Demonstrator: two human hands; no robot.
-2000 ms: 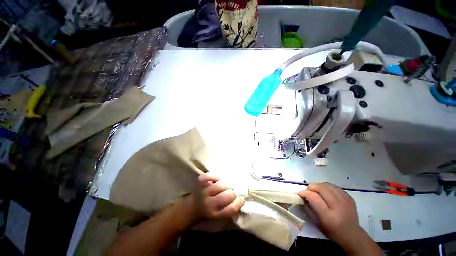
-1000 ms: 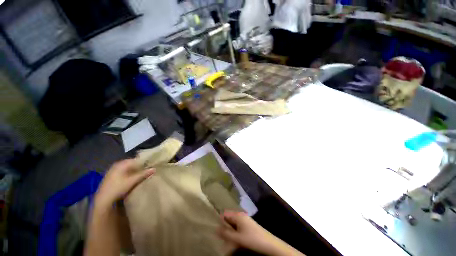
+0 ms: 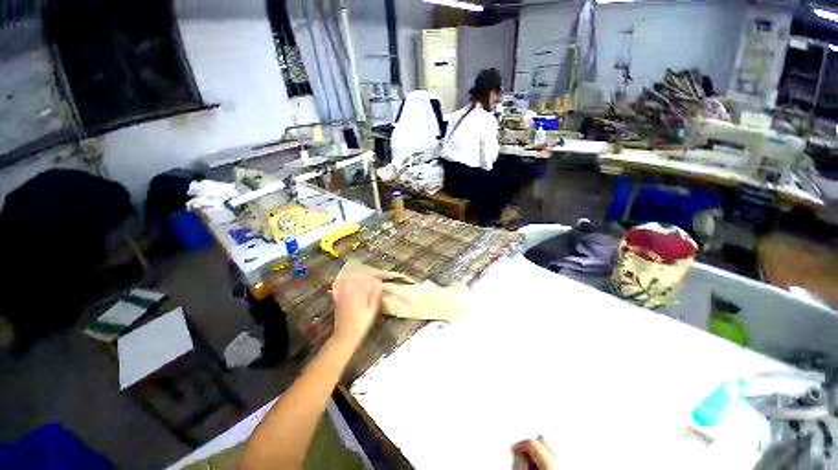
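Observation:
Beige cut pieces (image 3: 418, 300) lie on the plaid cloth (image 3: 432, 240) and reach over the left edge of the white machine table (image 3: 524, 367). My left hand (image 3: 356, 298) is on the left end of these pieces, fingers over the cloth; whether they grip it cannot be told. My right hand (image 3: 535, 453) is small and cut off by the bottom edge, over the white table. No cloth shows in it, but its fingers are mostly hidden. An olive-beige garment panel (image 3: 323, 448) lies low, below my left forearm.
A light-blue lamp (image 3: 717, 404) and part of the machine are at the lower right. A grey trough (image 3: 767, 294) holds a red and cream bag (image 3: 654, 262). A yellow object (image 3: 340, 239) lies on the plaid's far left. A seated person (image 3: 473, 138) is beyond.
The view has swung from the machine to the left and up. The large panel has left my hands and lies low. My left hand has moved forward to the beige pieces on the plaid.

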